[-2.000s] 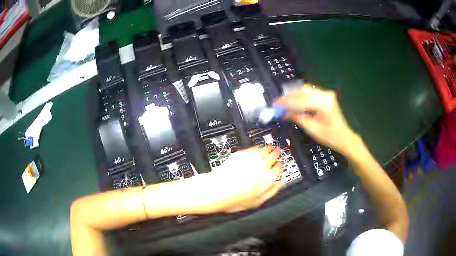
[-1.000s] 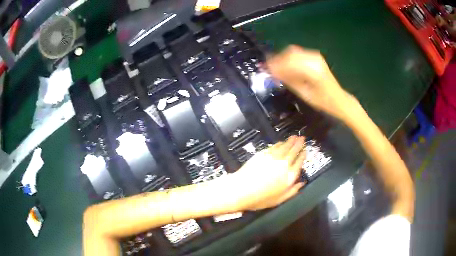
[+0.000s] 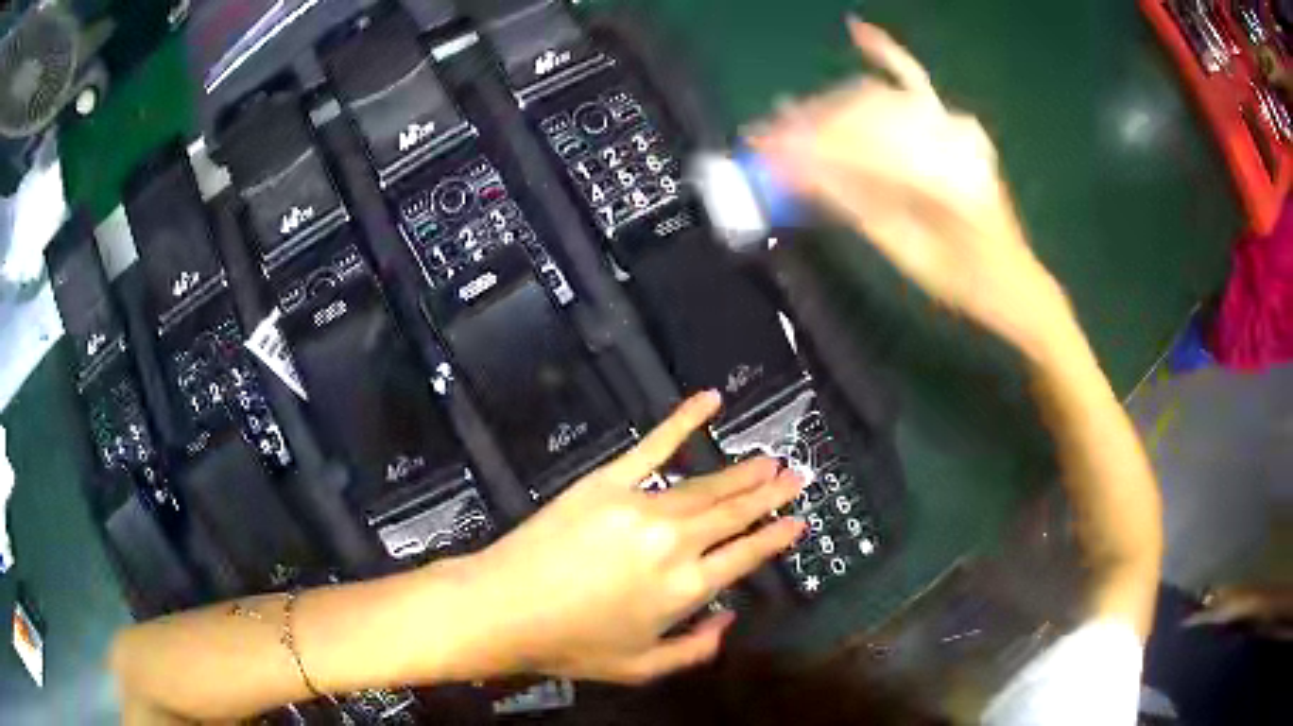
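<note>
Several black flip phones (image 3: 716,319) lie open side by side in a black foam tray (image 3: 613,324). Their screens are dark, marked "4G", with silver number keys. My left hand (image 3: 624,560) rests spread, fingertips on the keypad edge and hinge of the rightmost near phone. My right hand (image 3: 908,185) is raised above the right side of the tray, blurred, pinching a small white and blue wiping tool (image 3: 739,196). The tool is over the tray's right edge; whether it touches a phone cannot be told.
The bench top (image 3: 978,468) is green. A red parts tray (image 3: 1222,116) is at the top right. A round fan (image 3: 37,68) stands at the top left, with clear plastic below it. A white-orange card (image 3: 27,641) lies at the far left. A small white paper piece (image 3: 274,352) sits between phones.
The view has come closer and turned, shifting the phones left. My right hand has lifted away to the right with the tool. My left hand's fingers have spread; the screens show less glare.
</note>
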